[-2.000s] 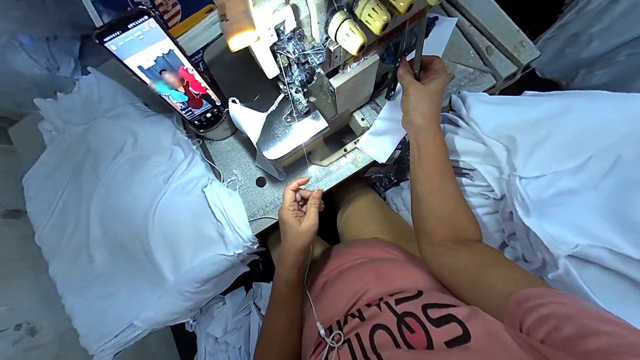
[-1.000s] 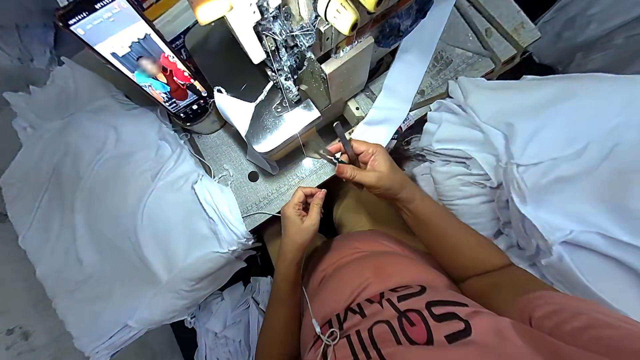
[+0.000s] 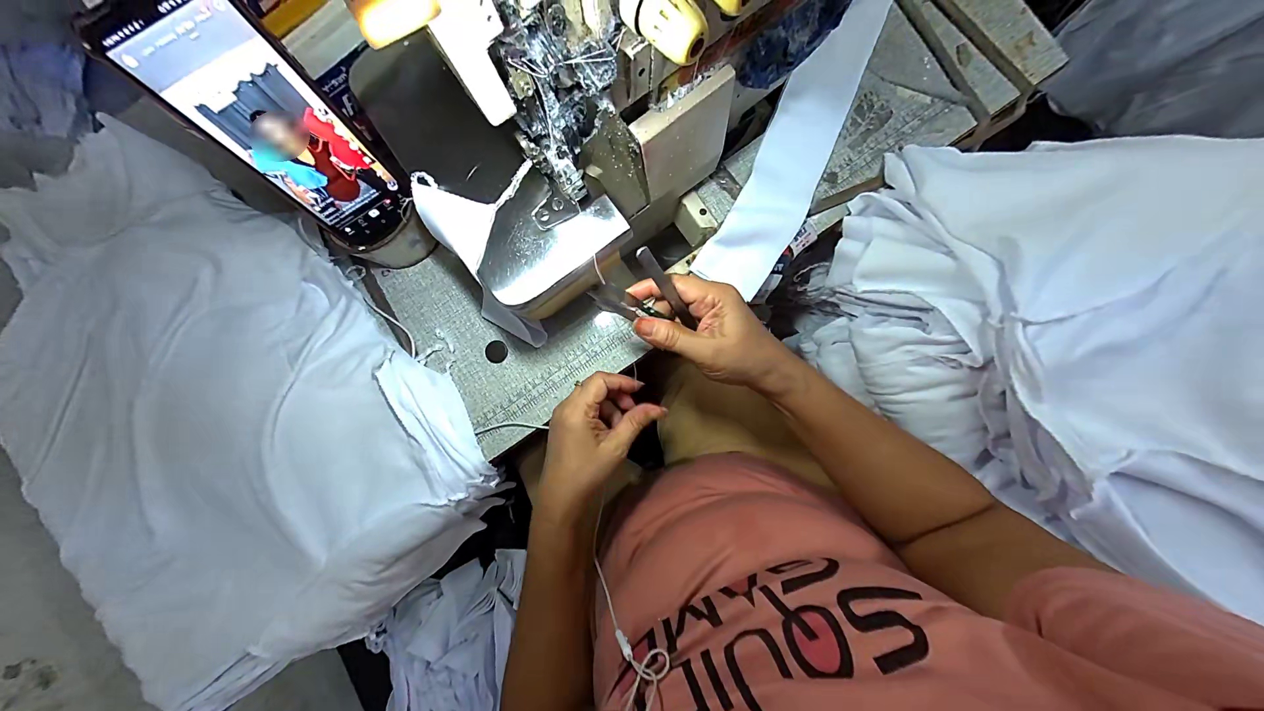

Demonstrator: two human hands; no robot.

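Observation:
My right hand grips small thread snips, its blades pointing left just in front of the sewing machine's metal bed. A thread hangs from the bed's edge near the blades. Below and to the left, my left hand is raised with thumb and fingertips close together; a faint thread end shows by the fingertips, and whether they pinch it is unclear. White fabric drapes over the left side of the bed. A white strip runs down behind my right hand.
Stacked white fabric pieces lie left and right of the machine. A phone leans at the upper left, above a round container. The table edge is close to my left hand. A white cord hangs over my shirt.
My right hand has come from beside the machine, at the upper right, down to the front of the bed, with the snips now in plain view. My left hand has stayed near the table edge.

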